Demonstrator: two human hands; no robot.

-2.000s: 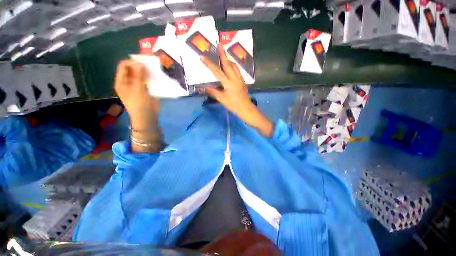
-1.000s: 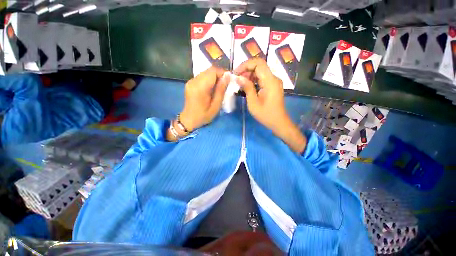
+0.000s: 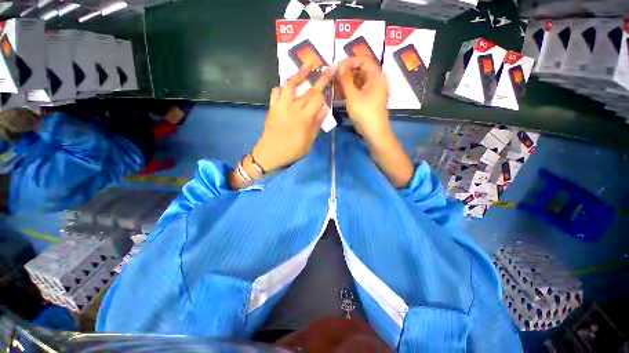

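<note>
Three phone boxes lie side by side with fronts up at the bench edge: a left one (image 3: 290, 54), a middle one (image 3: 369, 32) and a right one (image 3: 412, 69). My left hand (image 3: 298, 117) is over the lower part of the left box, with a small white label strip (image 3: 328, 123) hanging below its fingers. My right hand (image 3: 364, 86) is over the middle box, its thumb and fingertips pinched close to my left fingertips. Whether a tiny sticker is between the right fingertips cannot be told.
Two phone boxes (image 3: 512, 80) lean at the right on the green mat (image 3: 207, 55). Box rows stand at left (image 3: 83, 63) and right (image 3: 576, 48). White scraps lie at the back. Floor stacks (image 3: 538, 286), a blue stool (image 3: 567, 205) and a person in blue (image 3: 72, 162) are beyond.
Both hands have moved forward from the bench edge onto the boxes. The left fingers have spread, and the white strip now hangs lower beside them. The view has shifted slightly.
</note>
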